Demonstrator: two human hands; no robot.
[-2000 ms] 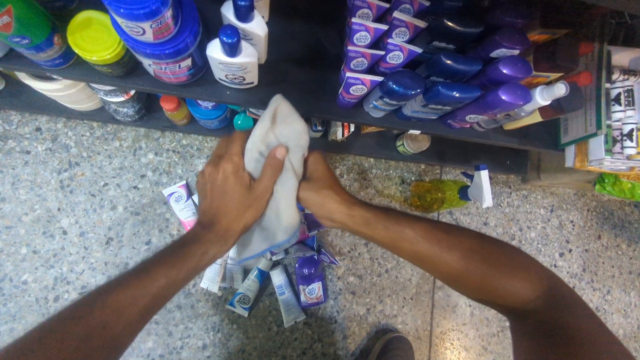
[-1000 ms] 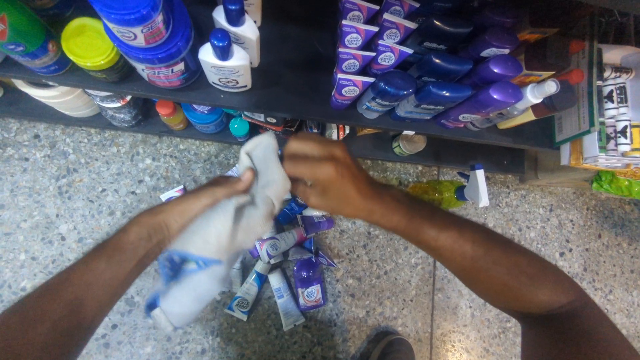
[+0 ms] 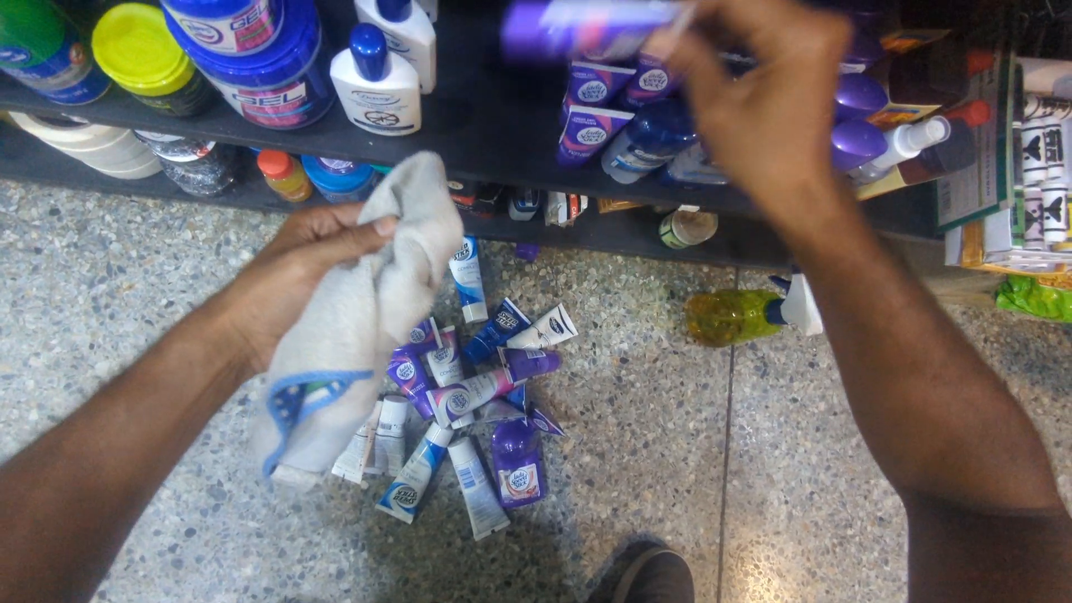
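Observation:
My left hand (image 3: 293, 268) grips a pale grey cloth (image 3: 360, 310) with a blue trim, which hangs down over the floor. Up at the shelf, my right hand (image 3: 762, 92) holds a blurred purple deodorant tube (image 3: 586, 29) by one end, above a stack of purple Lady Speed Stick tubes (image 3: 590, 134). Dark blue roll-on bottles (image 3: 649, 138) stand beside that stack, partly behind my right hand. On the floor lies a loose pile of tubes, among them a pink and white one (image 3: 469, 395), a blue and white one (image 3: 416, 473) and a purple roll-on bottle (image 3: 517, 465).
Blue gel tubs (image 3: 268, 84), a yellow-lidded jar (image 3: 146, 59) and white lotion bottles (image 3: 377, 88) stand on the dark shelf (image 3: 494, 151). A spray bottle with yellow-green liquid (image 3: 733, 316) lies on the speckled floor. My shoe (image 3: 657, 578) shows at the bottom edge.
My right hand has gone from the cloth up to the shelf and now holds a purple tube. The cloth hangs from my left hand alone.

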